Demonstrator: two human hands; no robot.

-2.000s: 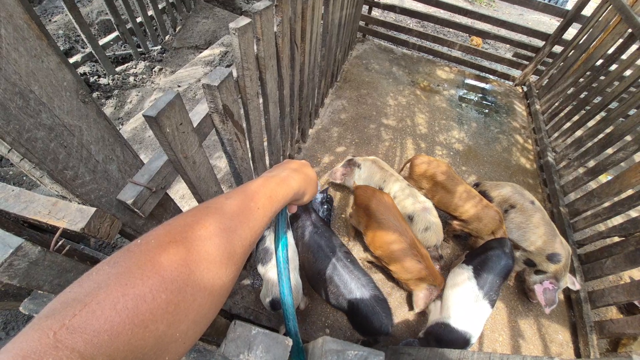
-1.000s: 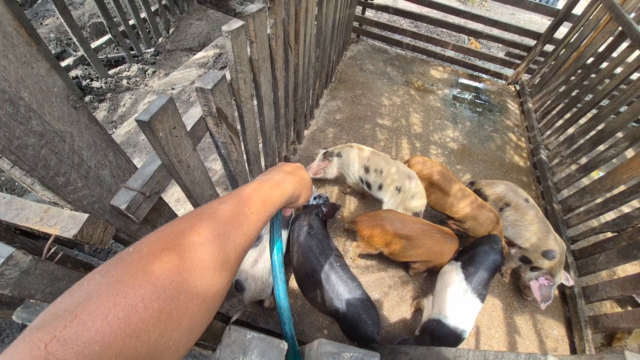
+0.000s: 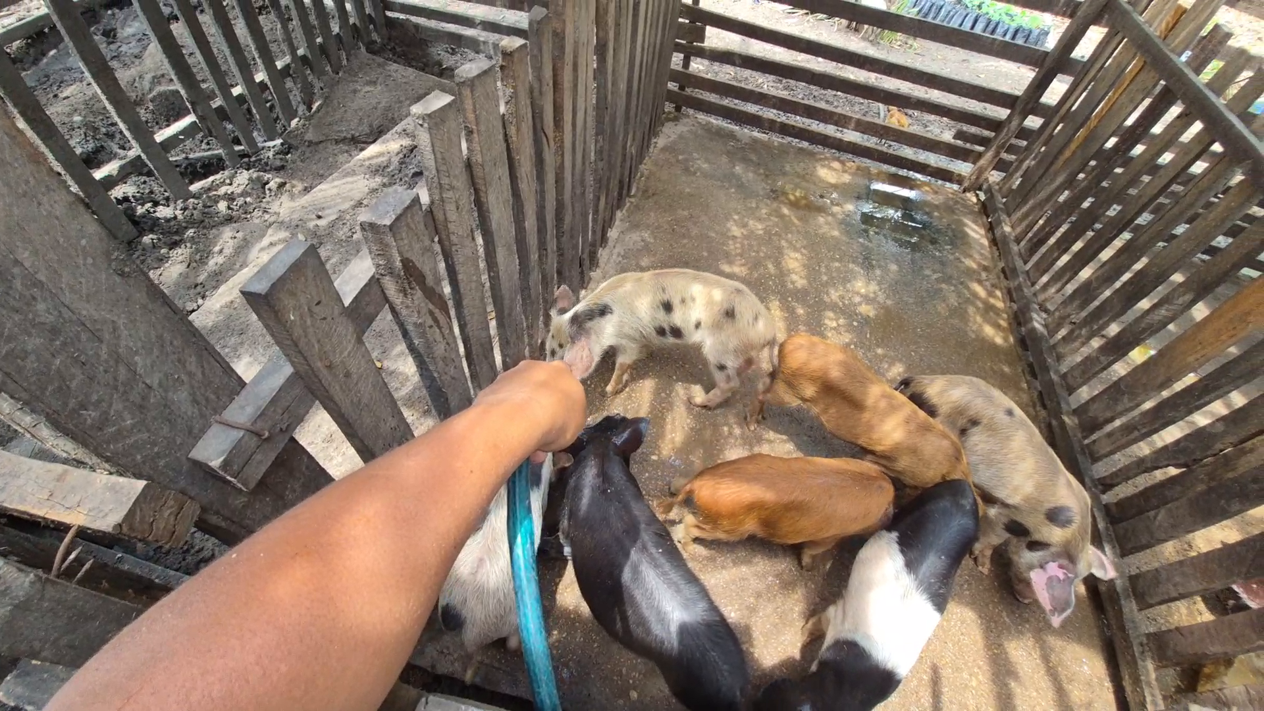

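Observation:
My left hand (image 3: pixel 543 397) is closed around a blue-green hose (image 3: pixel 531 602), which hangs from my fist toward the bottom edge. My right hand is out of view. A spotted cream pig (image 3: pixel 681 311) stands just beyond my fist, its snout partly hidden by it. A black pig (image 3: pixel 637 573) has its head beside my hand, and a white pig with dark spots (image 3: pixel 484 583) is partly hidden behind the hose and my wrist. Brown pigs (image 3: pixel 790 499), a black-and-white pig (image 3: pixel 889 602) and another spotted pig (image 3: pixel 1017 464) stand to the right. The hose's outlet is hidden.
Grey wooden slats (image 3: pixel 434 237) form the pen's left fence, close to my forearm. A slatted wall (image 3: pixel 1165 326) lines the right side, and rails (image 3: pixel 829 84) cross the back. The concrete floor (image 3: pixel 731 188) has a puddle (image 3: pixel 894 212) near the back.
The cream spotted pig has turned side-on beyond my fist, and the front brown pig has moved right, away from my hand. My left hand has kept its hold on the hose.

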